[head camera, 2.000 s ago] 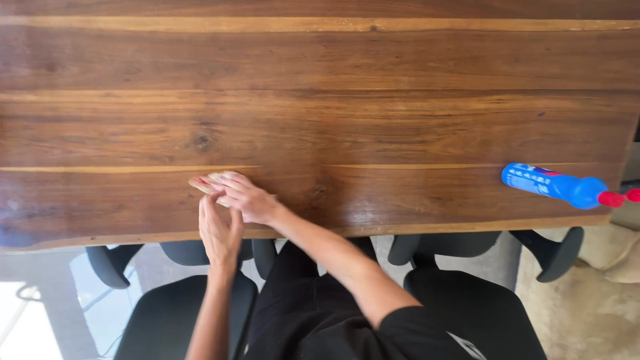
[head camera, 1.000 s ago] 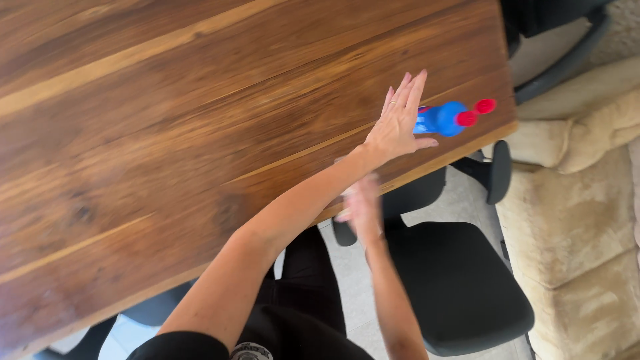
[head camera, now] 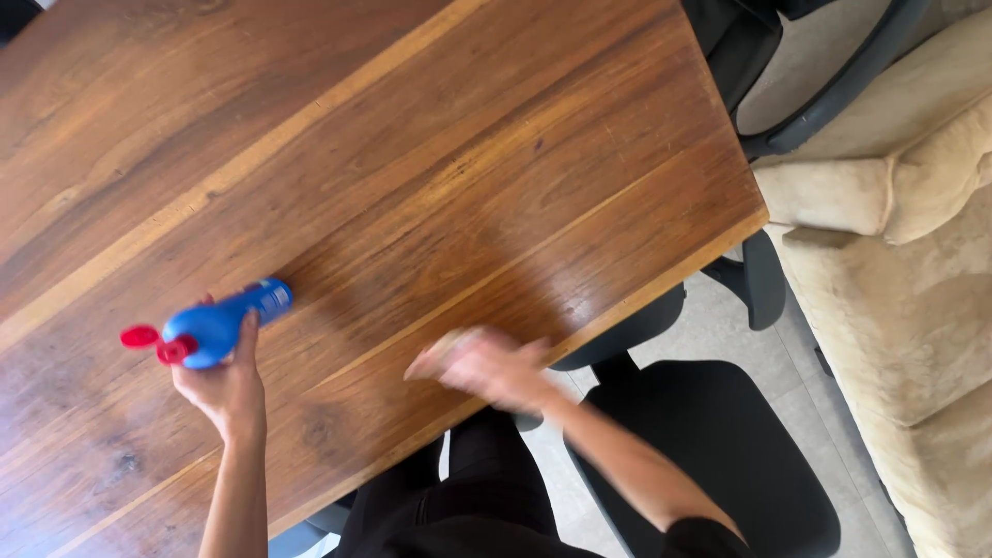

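Note:
At the left of the wooden table (head camera: 434, 194), my left hand (head camera: 229, 387) is closed around a blue plastic bottle (head camera: 213, 322). The bottle tilts over the tabletop, its red flip cap (head camera: 177, 349) open and towards the lower left. My right hand (head camera: 492, 368), blurred by motion, is over the table near its front edge, to the right of the bottle. Something pale shows along its fingers, but the blur hides whether it is a thin cloth or sponge, or just the fingers.
A black office chair (head camera: 705, 457) stands at the table's front edge, with an armrest (head camera: 763, 279) beside the table corner. Another black chair (head camera: 821, 101) is beyond the right end. A beige sofa (head camera: 914, 310) stands at the right.
My left hand has taken hold of the bottle, which lay near the table's right end before, and moved it left. My right hand has come over the table. The view has turned.

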